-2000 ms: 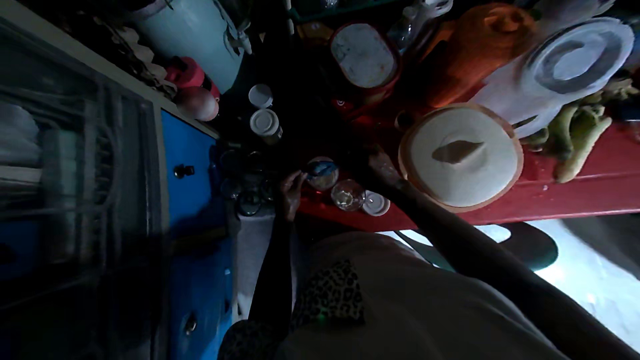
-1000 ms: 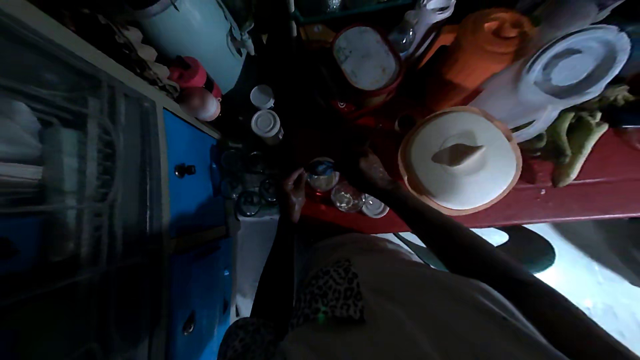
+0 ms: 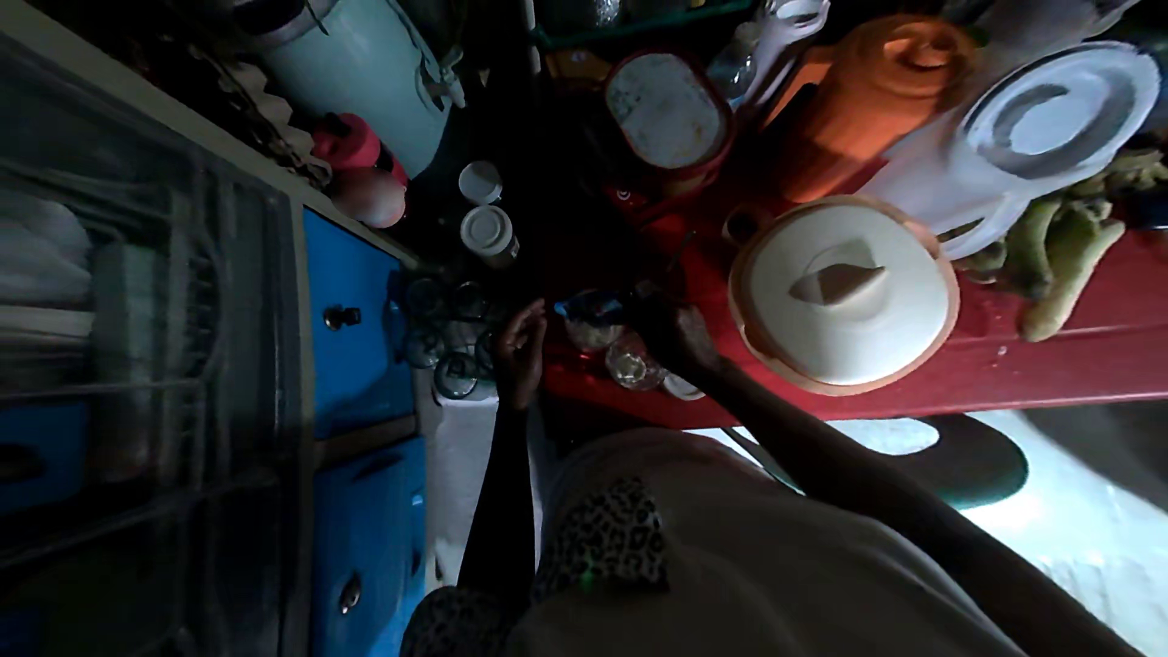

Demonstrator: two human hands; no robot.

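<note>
My right hand (image 3: 673,330) grips a small dark and blue item (image 3: 593,307), too dim to name, over a clear jar or cup (image 3: 591,336) on the red table. My left hand (image 3: 520,347) is held left of that jar, fingers slightly bent, with nothing seen in it. Beside the jar, below my right hand, stands a second clear glass container (image 3: 631,361), and a white round lid (image 3: 683,387) lies next to it. Upside-down or empty-looking drinking glasses (image 3: 456,374) are grouped left of my left hand.
Right of my right hand is a casserole with a cream lid (image 3: 849,292). Beyond are an orange jug (image 3: 867,100), a white pitcher (image 3: 1049,119), bananas (image 3: 1063,265) and a red-rimmed tin (image 3: 666,109). White-capped jars (image 3: 488,233) stand at the back left, near a blue drawer cabinet (image 3: 356,319).
My left hand has moved slightly away from the clear jar. The blue item, over the jar two seconds ago, now lies more sideways above it.
</note>
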